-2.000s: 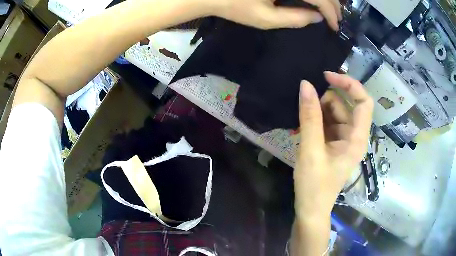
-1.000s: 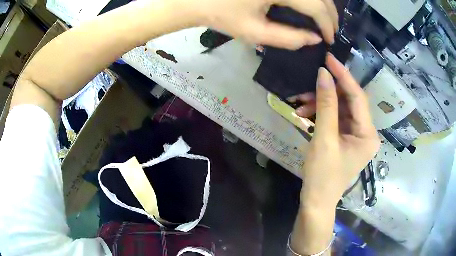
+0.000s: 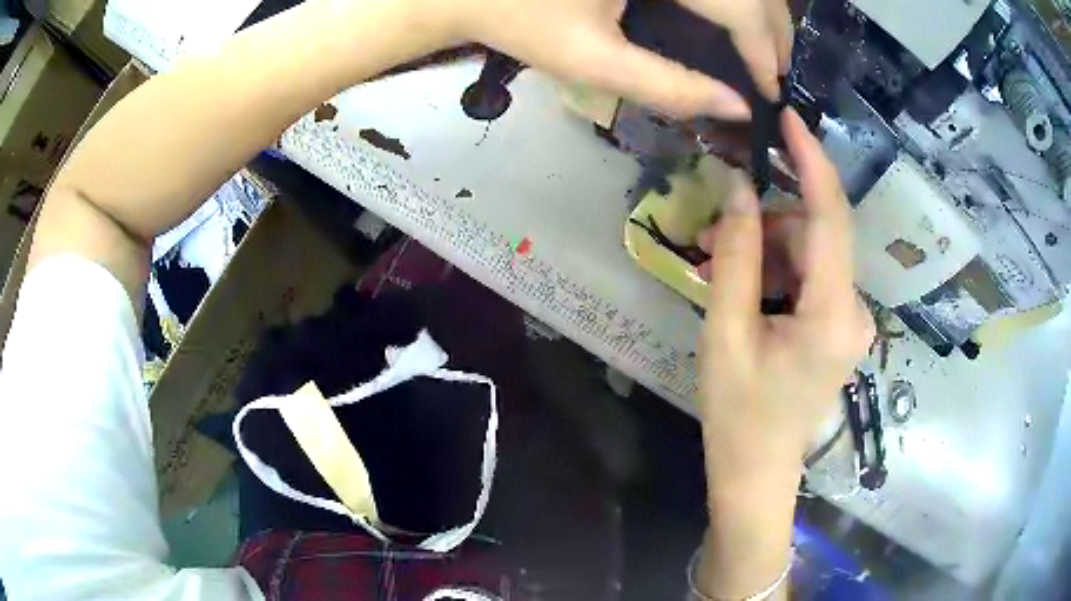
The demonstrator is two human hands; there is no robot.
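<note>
A black fabric piece is at the top centre, beside the overlock machine. My left hand lies over it with fingers bent and holds it near the needle area, which is hidden. My right hand comes from below and pinches the piece's narrow lower end between thumb and fingers. The black work pile lies on my lap, with a white tie strip and a cream ticket on it.
The white machine table has a printed ruler edge and chipped spots. Below my right hand's left side is a pale yellow frame opening. Snips lie right. A carton stands left, holding white and black pieces. Blue plastic shows bottom right.
The large black panel that covered the table has drawn up toward the machine and now shows only small, uncovering the ruler edge and yellow frame. My right hand has shifted slightly with it.
</note>
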